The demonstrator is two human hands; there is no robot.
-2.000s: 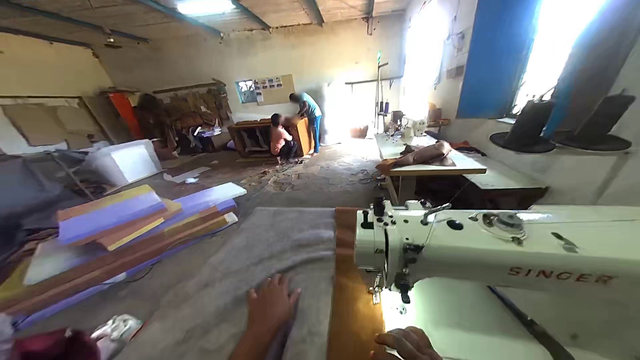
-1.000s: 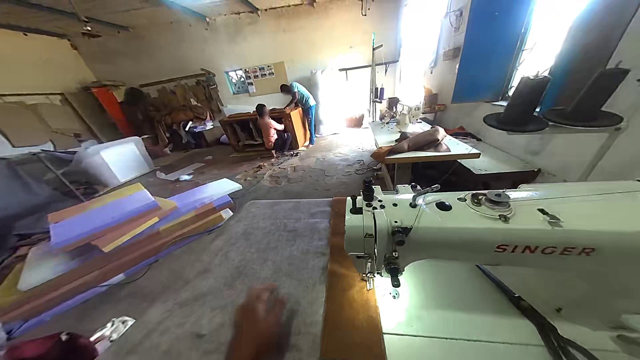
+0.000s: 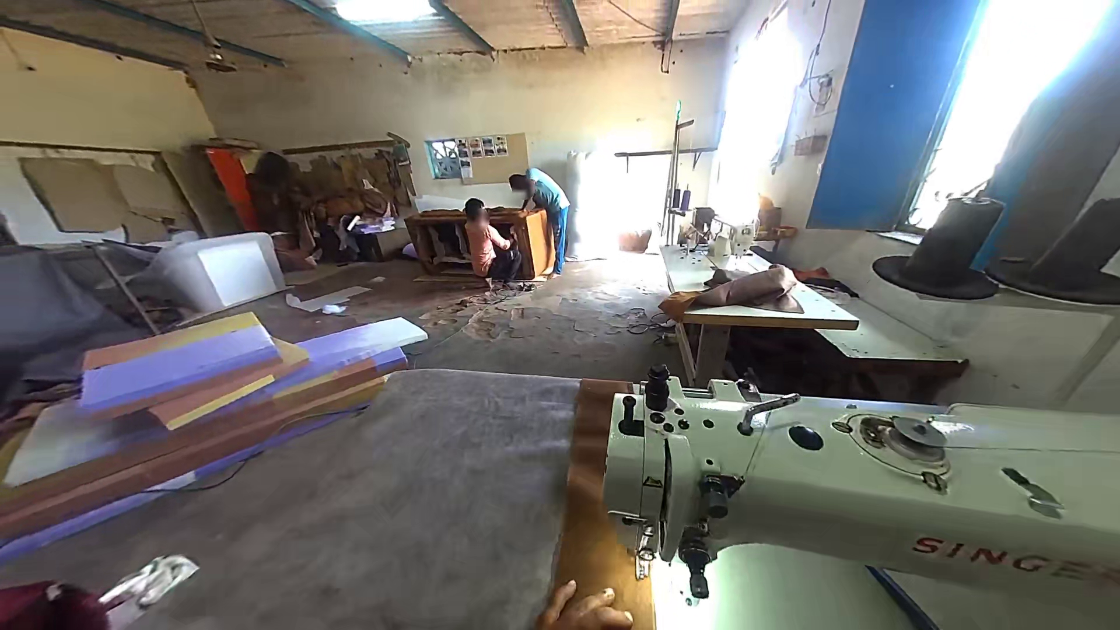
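What appears to be my left hand [image 3: 584, 611] shows at the bottom edge, its fingers slightly bent and apart on a brown leather-like strip [image 3: 588, 507]. The strip runs along the right edge of a large grey fabric sheet [image 3: 455, 472] and passes beside the needle area. My right hand is out of view. A white Singer sewing machine [image 3: 814, 481] stands to the right, its presser foot [image 3: 645, 560] just up and right of my fingers, with the lamp glowing there. Part of dark-handled scissors or a similar tool [image 3: 901, 597] lies on the machine bed.
Foam boards [image 3: 192, 367] are stacked at left, near a crumpled pale item [image 3: 157, 579]. Ahead stands another sewing table [image 3: 761, 317] with folded material [image 3: 744, 289]. Two people [image 3: 490, 249] [image 3: 547, 210] are at a wooden frame [image 3: 429, 245] far back. Dark thread cones [image 3: 949, 241] stand at right.
My left hand has moved right from the grey fabric to the brown strip. The right hand, seen near the needle two seconds ago, has left the view.
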